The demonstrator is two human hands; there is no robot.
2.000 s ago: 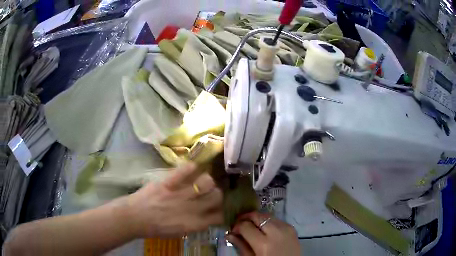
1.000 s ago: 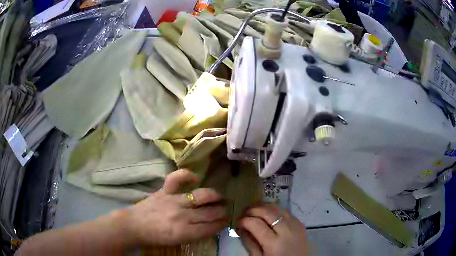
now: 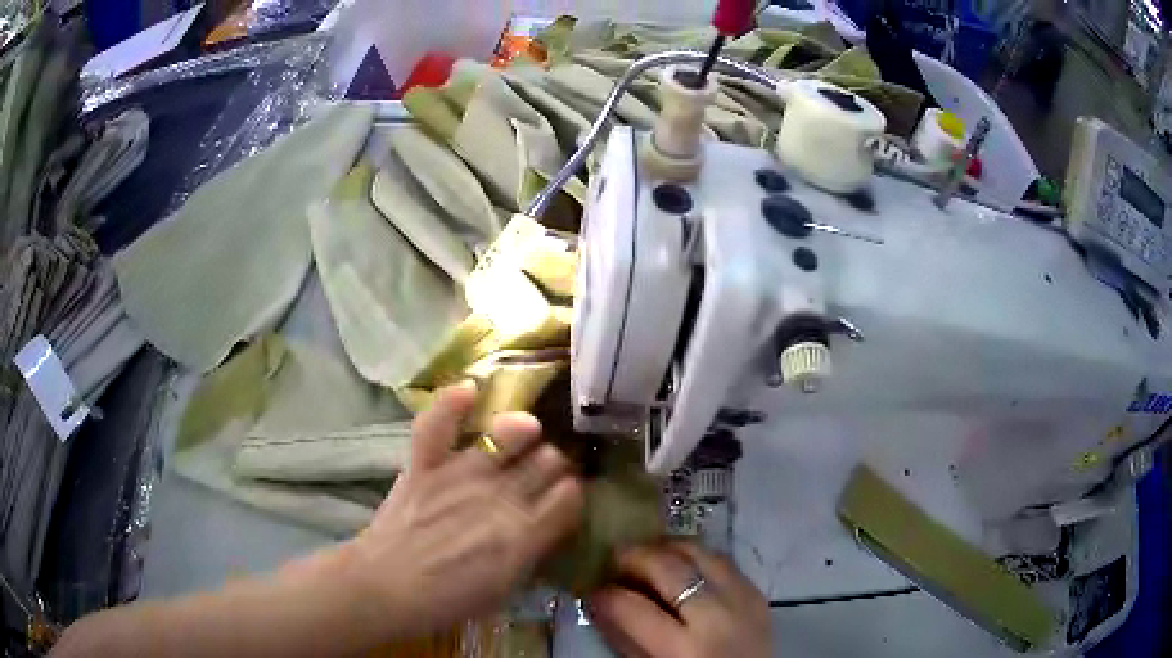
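An olive strip (image 3: 614,514) lies under the head of the white sewing machine (image 3: 835,309), between my hands. My left hand (image 3: 482,508) lies on the cloth left of the needle area, fingers spread, with a ring on one finger. My right hand (image 3: 681,602) is at the strip's near end, fingertips on it; its lower part is cut off by the bottom edge. Grey-green panels (image 3: 334,431) with olive parts lie flat and folded at the left of the machine. The needle and presser foot are hidden or too dark to make out.
A spare olive strip (image 3: 945,559) lies on the machine bed at right. A lit gooseneck lamp (image 3: 617,97) stands by the head. Folded pieces (image 3: 758,77) fill a white tub behind. A tagged grey-green bundle (image 3: 77,334) is at far left.
Since one second ago, my left hand has moved up, its fingers nearer the lit folds. My right hand stays at the strip's near end. The whole view has shifted slightly.
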